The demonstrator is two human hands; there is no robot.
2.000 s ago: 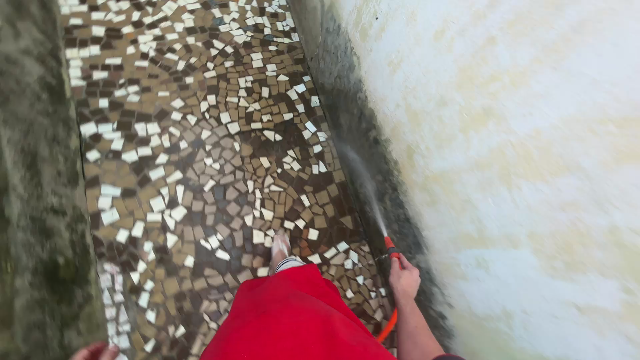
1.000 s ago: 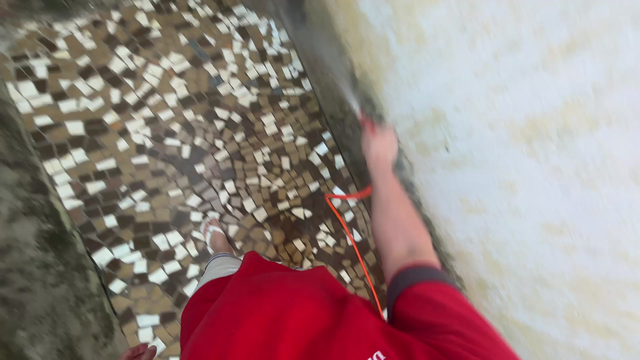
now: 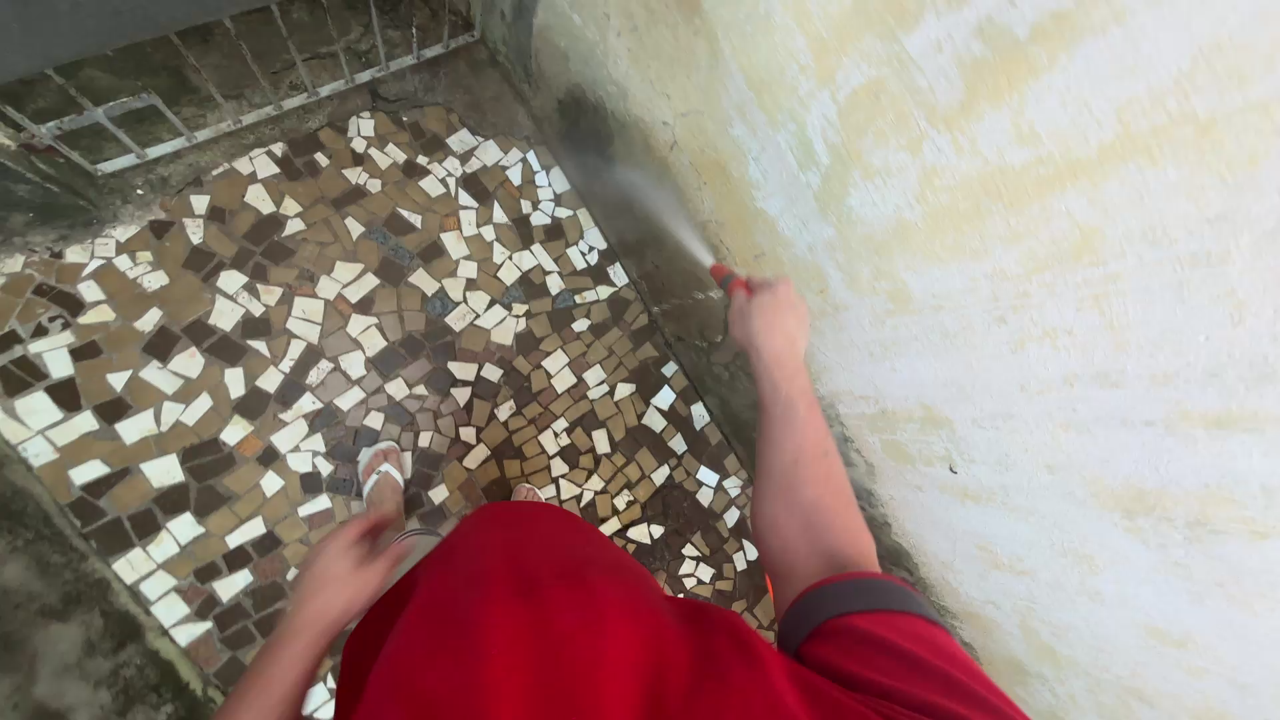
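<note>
My right hand (image 3: pixel 770 318) is closed around a red and dark hose nozzle (image 3: pixel 729 279), held out near the foot of the wall. A white water spray (image 3: pixel 665 215) leaves its tip toward the dark, stained strip (image 3: pixel 625 200) where the wall meets the floor. Only a bit of the orange hose (image 3: pixel 769 588) shows beside my right arm. Over the mosaic floor hangs my left hand (image 3: pixel 345 570), blurred, with nothing seen in it; its fingers point down toward my foot, and whether they are apart is not clear.
A painted wall (image 3: pixel 1050 350) with yellowish stains rises on the right. Broken-tile mosaic (image 3: pixel 400 300) covers the floor, bounded at left by a mossy edge (image 3: pixel 70 600). A white metal grille (image 3: pixel 270 105) runs along the far end. My foot in a white flip-flop (image 3: pixel 383 472) stands on the tiles.
The view has shifted to bring in the far grille. My left hand, barely in frame earlier, now shows over the floor. My right hand still holds the spraying nozzle; less of the orange hose shows.
</note>
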